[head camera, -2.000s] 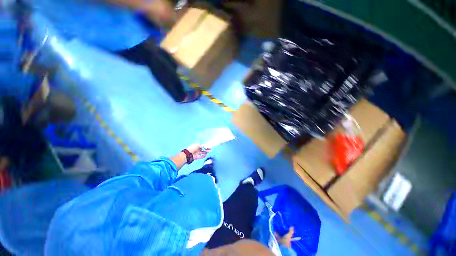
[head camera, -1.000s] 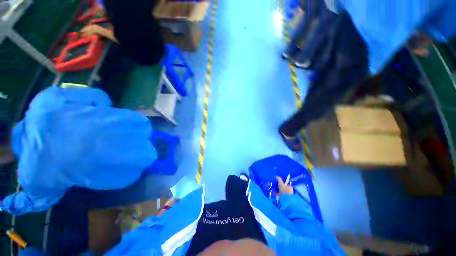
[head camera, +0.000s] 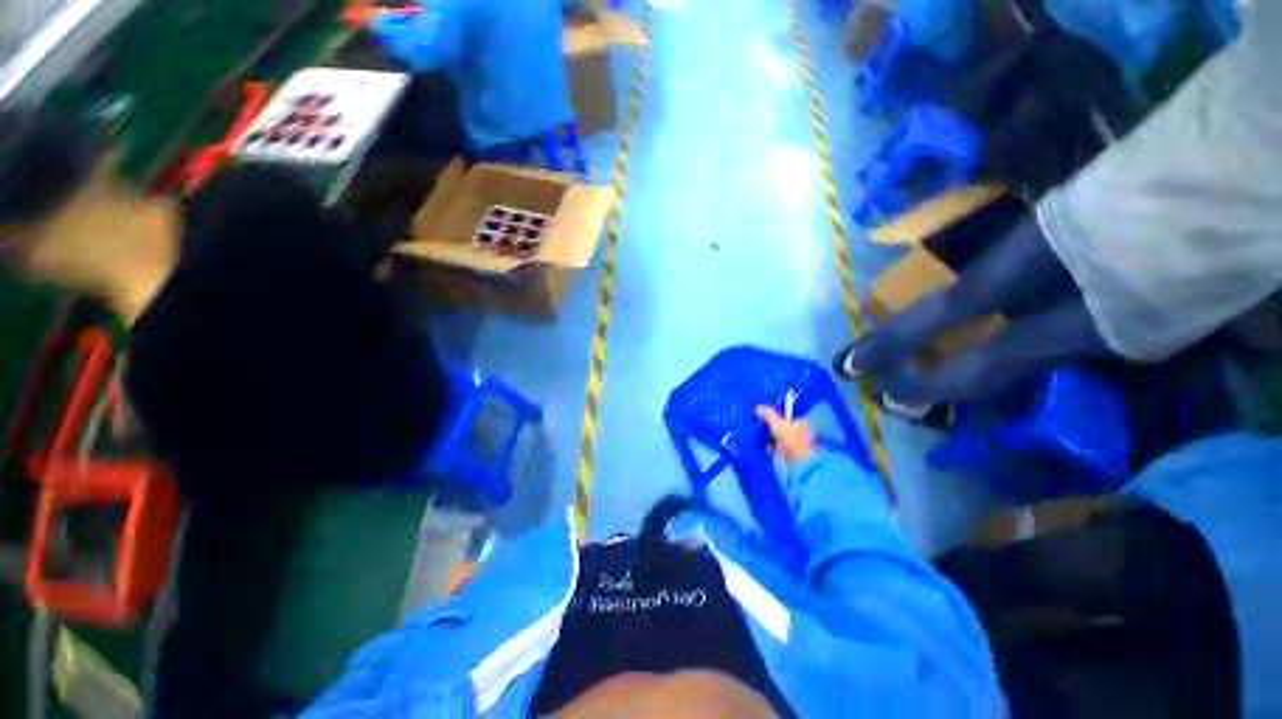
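Note:
A bright blue plastic stool (head camera: 748, 386) with a perforated seat hangs in front of me, right of centre, over the aisle. My right hand (head camera: 790, 434) grips it at the near part of its seat. A thin light stick shows between the fingers. My left hand (head camera: 464, 575) is low on the left beside my sleeve, small and blurred. A pale shape lies near it; I cannot tell whether the hand holds it.
The blue aisle (head camera: 717, 239) runs ahead between yellow-black tapes. Left are a person in black, an open carton (head camera: 548, 281) with dark red parts, a white tray (head camera: 326, 115) and red-orange frames (head camera: 87, 545). Right are people's legs beside the tape, cartons and another blue stool (head camera: 921, 152).
The stool is now farther ahead in my right hand, with its legs showing. The view has moved along the aisle, bringing in other people and an open carton. The pale slip at my left hand shows less clearly.

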